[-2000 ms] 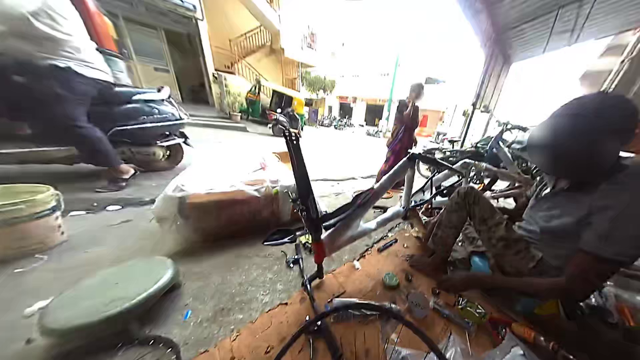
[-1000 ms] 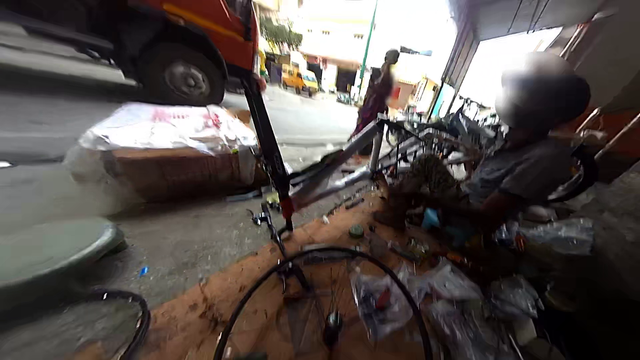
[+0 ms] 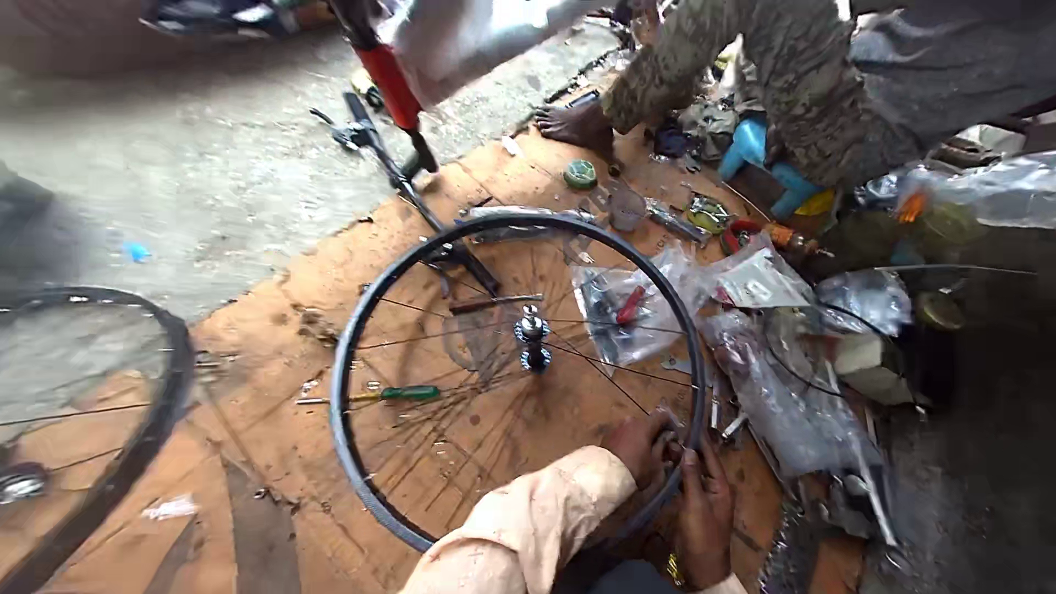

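Note:
A bicycle wheel rim (image 3: 348,330) with thin spokes and a hub (image 3: 533,337) stands in front of me above a cardboard sheet (image 3: 272,396). My left hand (image 3: 645,450) is inside the rim at its lower right, fingers closed around a small part by the rim; that part is mostly hidden. My right hand (image 3: 705,503) grips the rim from outside, right beside the left. A green-handled screwdriver (image 3: 410,393) lies on the cardboard, seen through the spokes. Behind the rim are a bicycle handlebar (image 3: 404,186) and a clear plastic bag (image 3: 635,322) with a red item.
A second wheel (image 3: 177,355) is at the left. Another person's bare foot (image 3: 577,128) and patterned trousers (image 3: 792,91) are at the upper right. A red bicycle fork part (image 3: 388,87) slants down at the top. A green round tin (image 3: 580,174), plastic bags (image 3: 792,404) and tools lie to the right.
The view has tilted down sharply from the street to the cardboard. Both my hands are now in sight at the rim; neither was plainly visible in the earlier frames.

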